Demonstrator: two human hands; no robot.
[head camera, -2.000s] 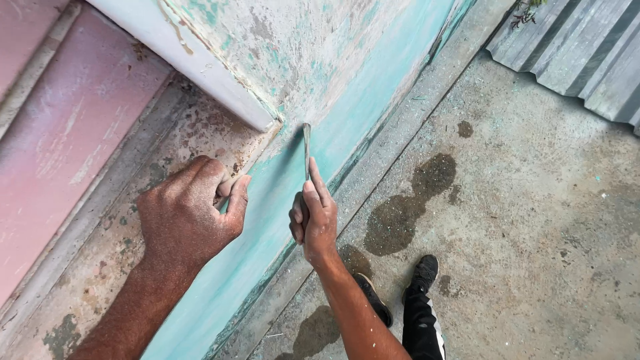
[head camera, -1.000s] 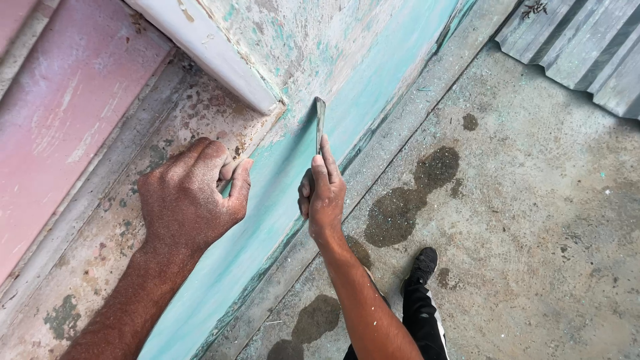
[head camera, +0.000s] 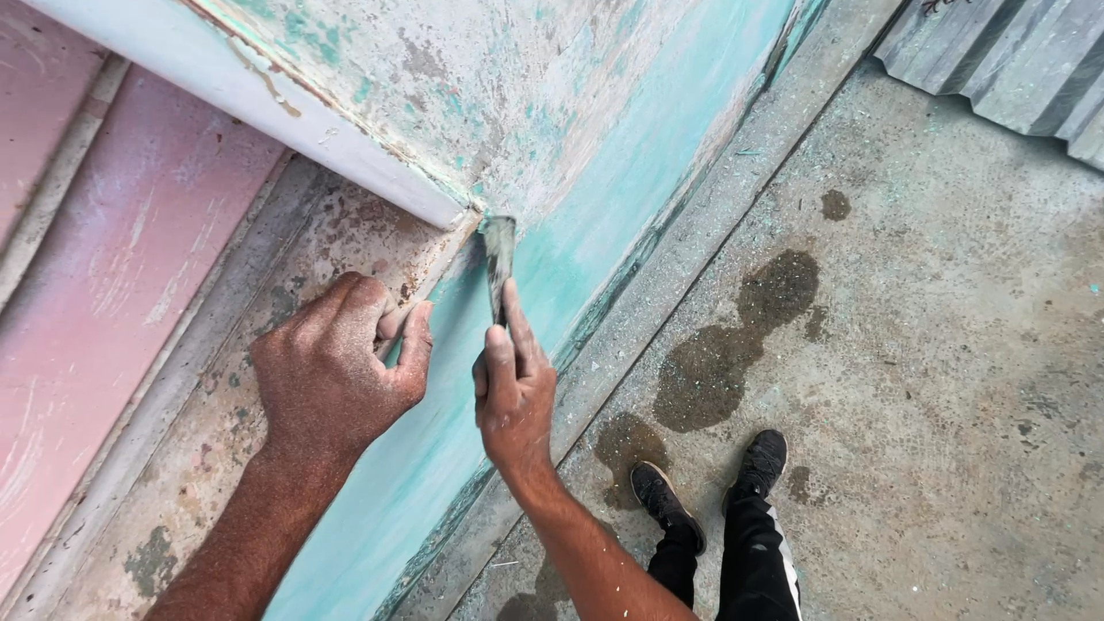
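My right hand (head camera: 516, 388) grips a narrow scraper (head camera: 499, 259) with a flat metal blade. The blade's end lies at the turquoise painted wall (head camera: 595, 216), just beside the lower corner of a white painted frame (head camera: 345, 129). Above the blade the wall shows worn grey and white patches with bits of turquoise. My left hand (head camera: 341, 362), dusty, is curled with thumb and forefinger close together at the edge of the weathered sill (head camera: 216, 431). Its palm side is hidden, so whether it holds anything does not show.
Pink painted panels (head camera: 147, 241) lie beyond the sill at the left. Below the wall runs a concrete ledge (head camera: 664, 285) strewn with paint flakes. The concrete floor (head camera: 931, 388) has dark wet patches, and my shoes (head camera: 763, 461) stand on it. Corrugated metal sheeting (head camera: 1009, 69) lies at upper right.
The scraper's blade has shifted left from its place a second ago, closer to the white frame's corner. My left hand keeps much the same curled pose.
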